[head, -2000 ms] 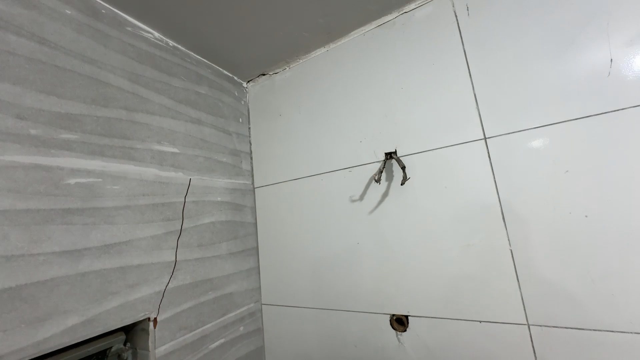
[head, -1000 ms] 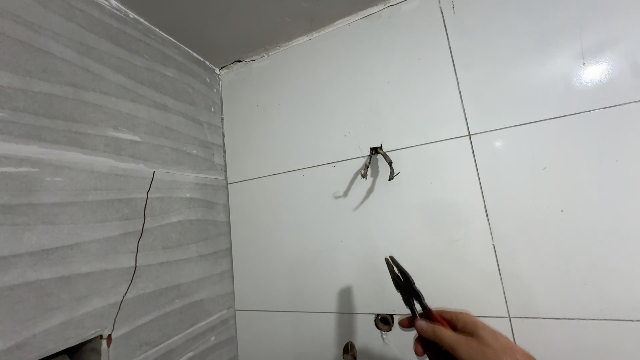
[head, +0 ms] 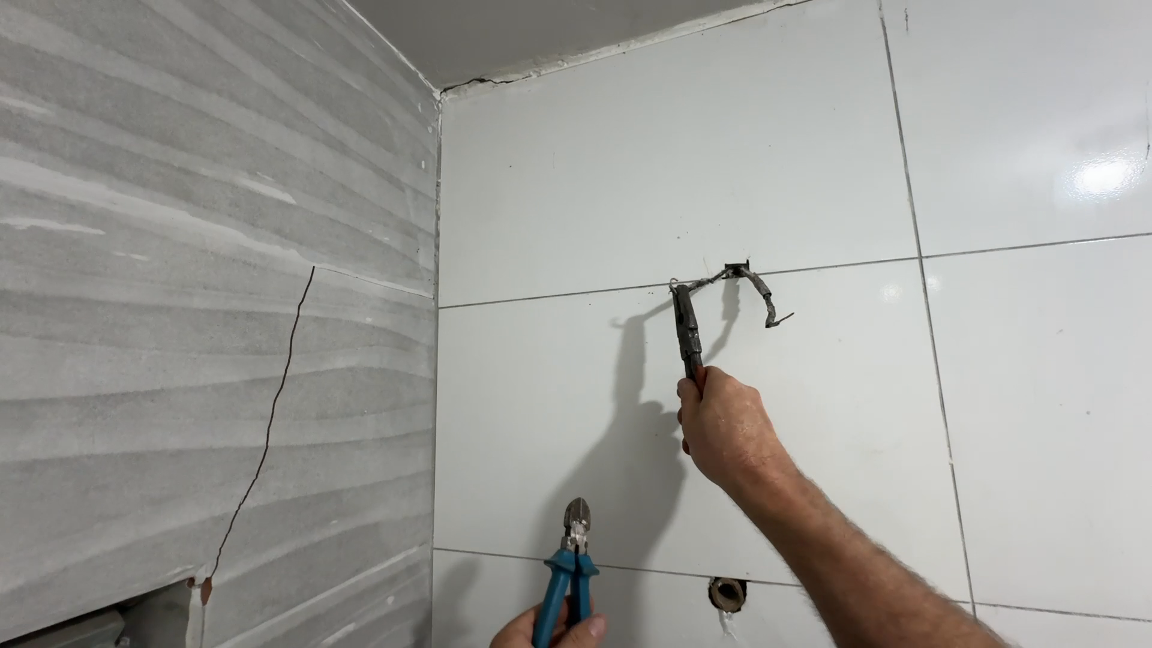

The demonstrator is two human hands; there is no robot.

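My right hand [head: 731, 423] is closed around long-nose pliers [head: 686, 326], whose jaws are at the end of the left electrical wire [head: 706, 281]. That wire is drawn out leftward from a small hole [head: 737, 268] in the white tiled wall. From the same hole the other wire [head: 765, 297] curves down to the right, its bare tip sticking out. Low in the view, my left hand [head: 549, 630] holds diagonal cutting pliers [head: 572, 562] by their blue handles, jaws pointing up and touching nothing.
A round pipe opening [head: 727, 593] sits in the white tiles below the wires. On the left stands a grey wavy-patterned wall [head: 135, 360] with a thin dark crack and a recess [head: 117, 621] at its lower edge. The grey ceiling [head: 576, 36] meets both walls above.
My right hand with the long-nose pliers has moved up to the left wire, which now stretches leftward instead of hanging. My left hand has come into view with the blue-handled cutters.
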